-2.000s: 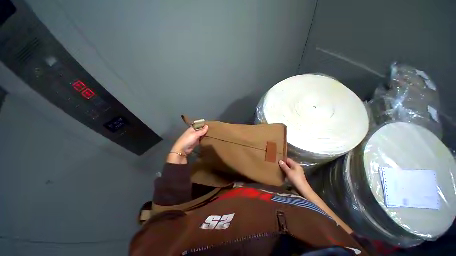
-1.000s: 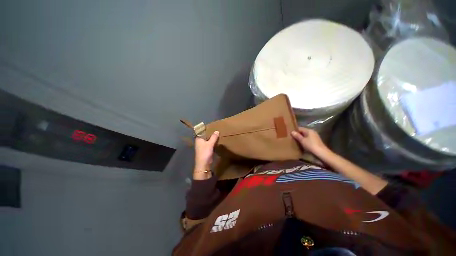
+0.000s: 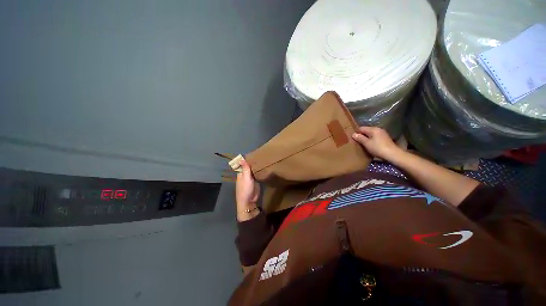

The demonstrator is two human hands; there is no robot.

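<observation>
A soft brown handbag [image 3: 299, 146] is held in front of my body by both hands. A small reddish-brown leather patch [image 3: 338, 133] is on its face near the right end. My left hand [image 3: 247, 189] grips the bag's left end, next to a small pale cream piece [image 3: 237, 162] and a thin brown strap end. My right hand [image 3: 375, 143] pinches the bag's right edge, thumb on top. Part of a tan bag hangs below, mostly hidden by the handbag and my left arm.
Two large white wrapped rolls stand ahead [image 3: 359, 51] and at the right [image 3: 473, 89]. A white paper sheet [image 3: 516, 63] lies on the right roll. The elevator operating panel [image 3: 143, 200] with red digits is on the grey wall at left.
The view has turned, so the rolls sit higher and the panel lies flatter. The bag's right end is raised and the bag slants more. Both hands keep their hold.
</observation>
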